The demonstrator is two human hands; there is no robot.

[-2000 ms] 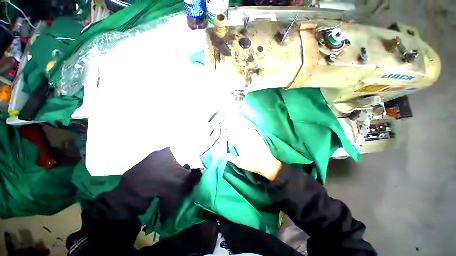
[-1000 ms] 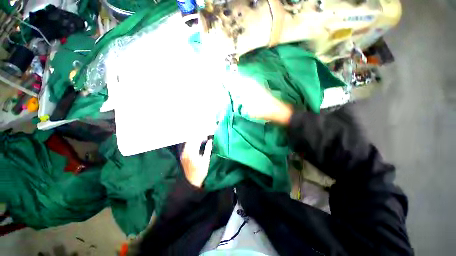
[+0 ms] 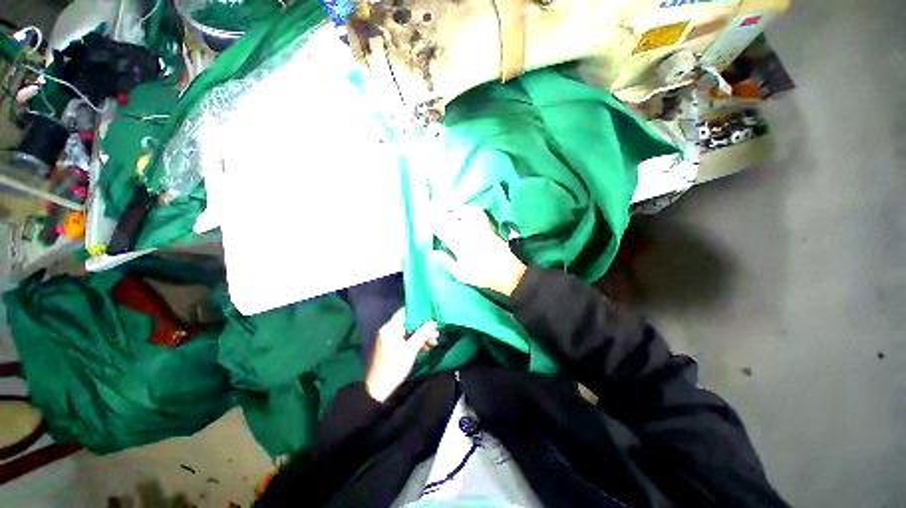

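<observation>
A green cloth (image 3: 561,164) lies bunched under the cream sewing machine head (image 3: 566,40), and one long straight edge runs down the white table toward my lap. My left hand (image 3: 395,355) holds that edge at the table's front, fingers and thumb pinched on it. My right hand (image 3: 479,248) lies on the cloth below the needle end, its fingers partly lost in glare. Whether it grips the cloth or only presses on it cannot be told. The needle and presser foot are washed out by the lamp.
The white table (image 3: 298,198) has a clear plastic bag (image 3: 184,149) at its left edge. A tray (image 3: 96,218) with small coloured items stands further left. Green cloth piles (image 3: 129,367) with a dark red item (image 3: 159,316) lie left of my legs. Metal parts (image 3: 730,129) sit at the right.
My left hand has taken hold of the cloth edge near my lap. My right hand has moved left and nearer to me. The cloth now bunches right of the needle, with a straight strip along the table.
</observation>
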